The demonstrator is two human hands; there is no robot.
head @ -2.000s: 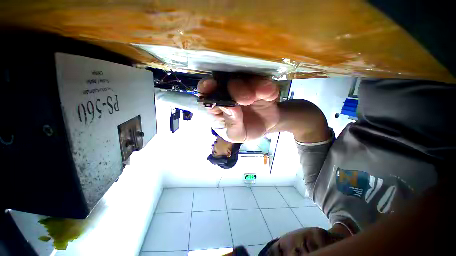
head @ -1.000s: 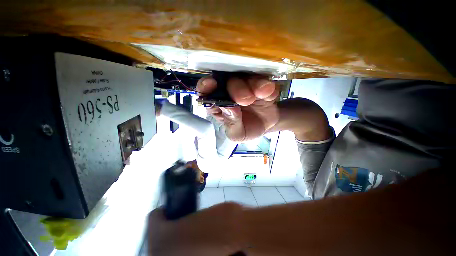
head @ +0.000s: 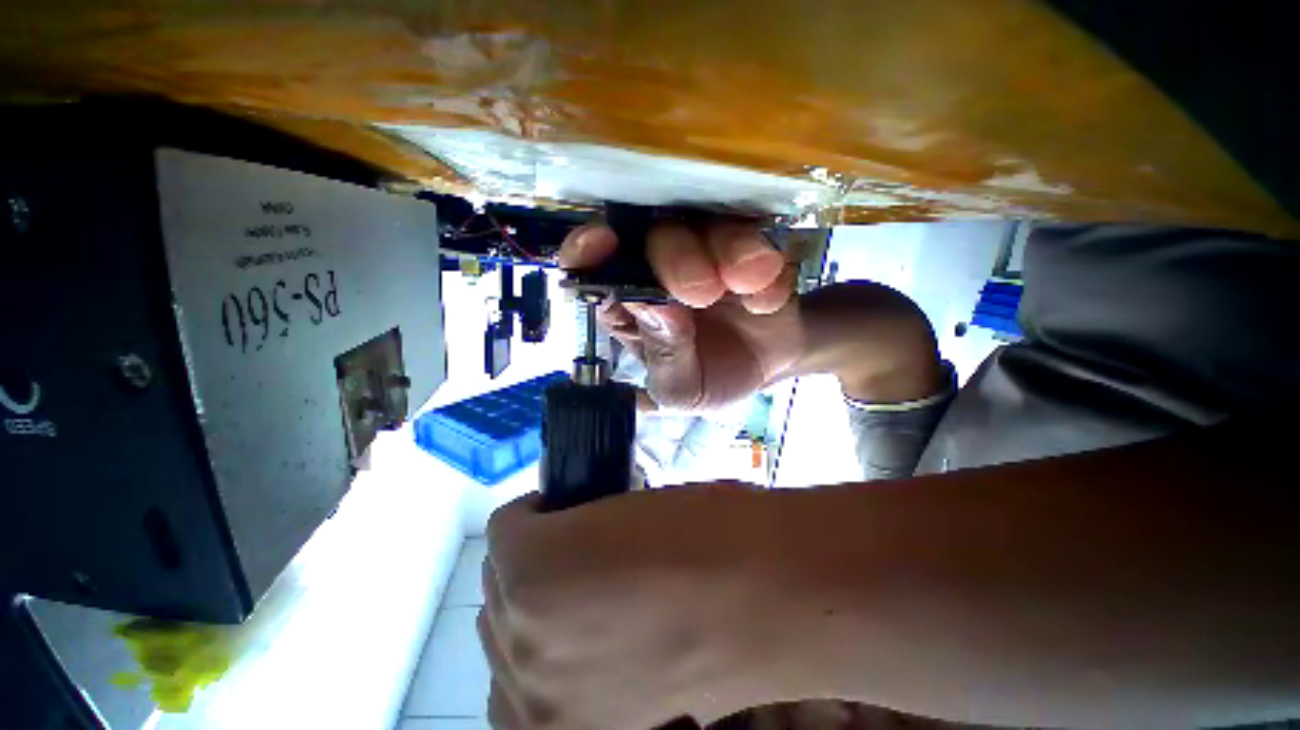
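The picture is upside down. My left hand, bare, comes in from the right and pinches a small black unit between its fingertips. The unit shows its flat side edge-on; fingers cover much of it. My right hand, bare, is large and lower in the picture. It is closed around a black electric screwdriver. The metal bit reaches the unit's flat face near its left end. A screw cannot be made out. The yellow-orange pad with a whitish label spans the top edge, just beyond the left fingers.
The screw feeder, marked PS-560, fills the left side, with its metal pick-up opening facing the hands. A blue divided bin stands behind the screwdriver. Thin red wires lie by the pad. A yellow-green thing is at bottom left.
My right hand came in from below with the screwdriver, blurred a second ago, and its bit is now at the unit. My left hand stayed almost still. The blue bin appeared; the background person moved away.
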